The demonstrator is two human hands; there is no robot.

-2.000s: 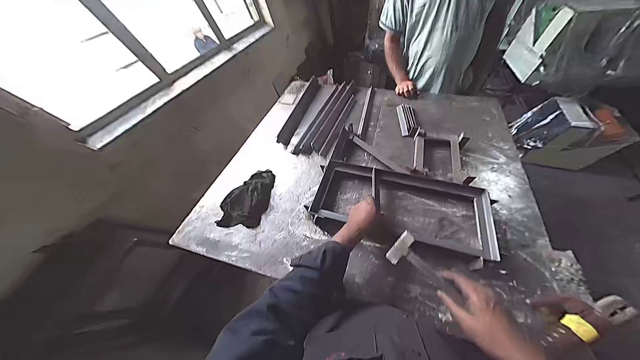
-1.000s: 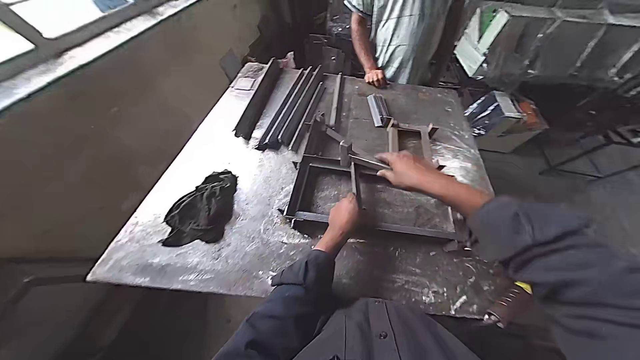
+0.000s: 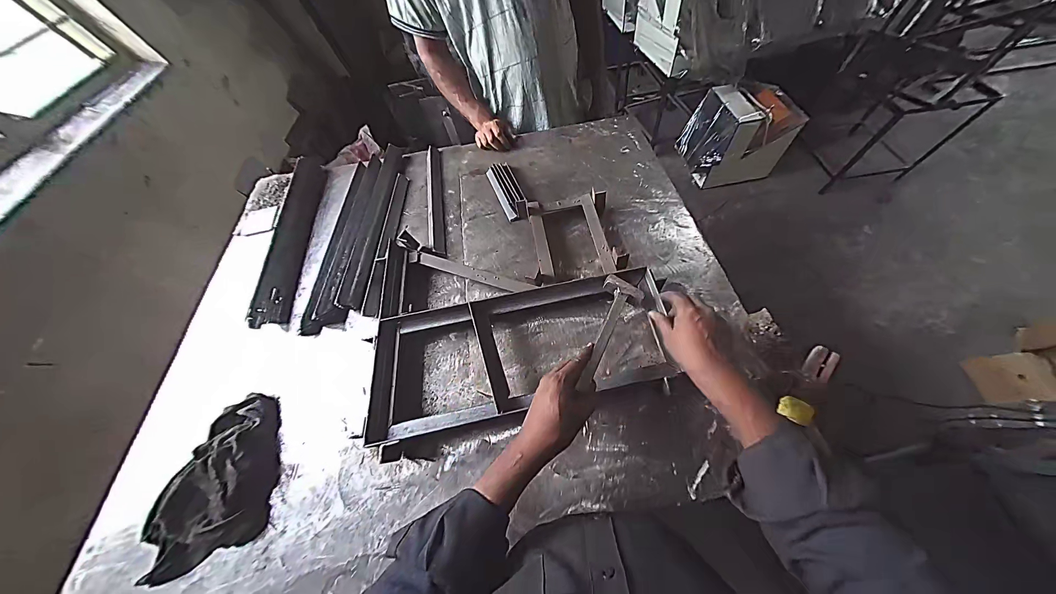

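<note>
A rectangular steel angle-iron frame [image 3: 487, 318] with one crossbar [image 3: 492, 356] lies on the metal-topped worktable [image 3: 594, 462]. My left hand [image 3: 561, 400] grips the handle of a hammer [image 3: 609, 326] at the frame's near side; the hammer's head is close to the frame's right end. My right hand [image 3: 689, 330] is closed around the right end bar [image 3: 657, 318] of the frame. Behind it lie a smaller U-shaped metal frame [image 3: 590, 231] and a loose flat bar [image 3: 470, 272] set at a slant.
Long dark angle bars [image 3: 355, 239] lie at the table's back left, and a short bundle of metal pieces [image 3: 506, 191] behind the frames. A black cloth [image 3: 223, 487] is at the left. Across the table a person's hand [image 3: 493, 134] rests on the edge. A vise [image 3: 818, 367] is at the right.
The hammer has passed from my right hand to my left. My left hand has left the crossbar, and my right hand has moved to the frame's right end.
</note>
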